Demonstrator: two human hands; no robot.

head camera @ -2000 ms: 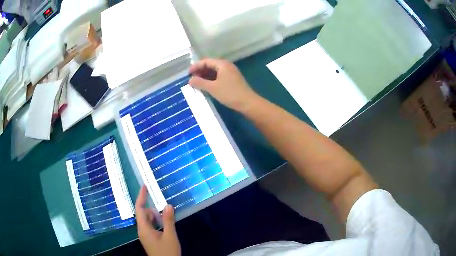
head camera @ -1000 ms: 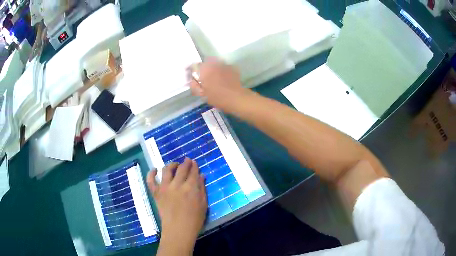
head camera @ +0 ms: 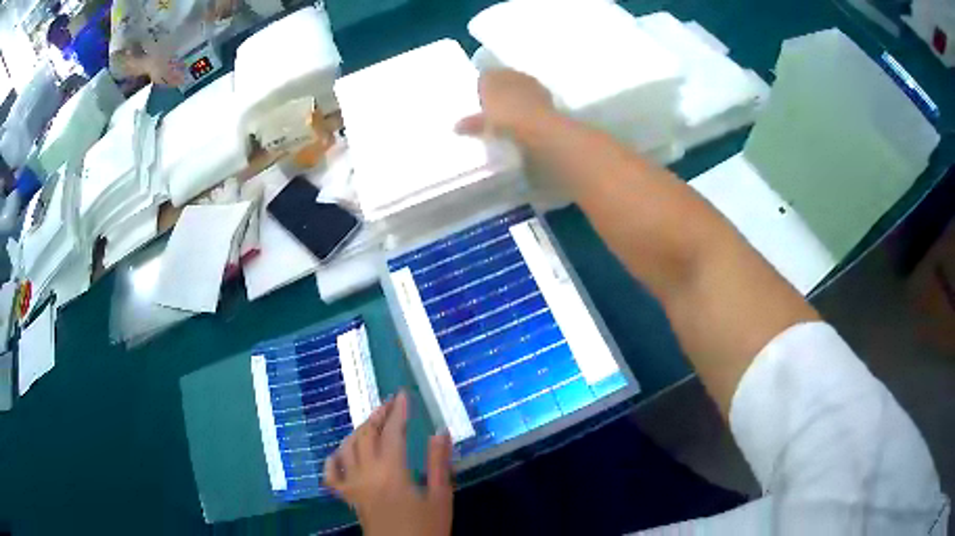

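Note:
A blue solar cell array (head camera: 501, 325) with pale cross lines and two white side strips lies on a greyish sheet at centre. A smaller stack of cell arrays (head camera: 311, 403) lies left of it on a green-grey mat (head camera: 218, 445). My left hand (head camera: 393, 471) is at the near right corner of the small stack, fingers apart, holding nothing that I can see. My right hand (head camera: 511, 110) is blurred at the right edge of the white sheet stack (head camera: 414, 115) behind the array; whether it grips a sheet cannot be told.
A phone (head camera: 312, 217) and small cardboard box (head camera: 288, 126) lie among papers. More white sheet piles (head camera: 586, 63) stand behind. A pale green board (head camera: 843, 141) stands at right behind a white holed sheet (head camera: 759, 215). A person's hand (head camera: 157, 70) shows far left near a red display (head camera: 199, 69).
My left hand has come off the centre array to the small stack's corner. My right hand remains at the white stack's edge. The view has shifted, so the table's things sit further right.

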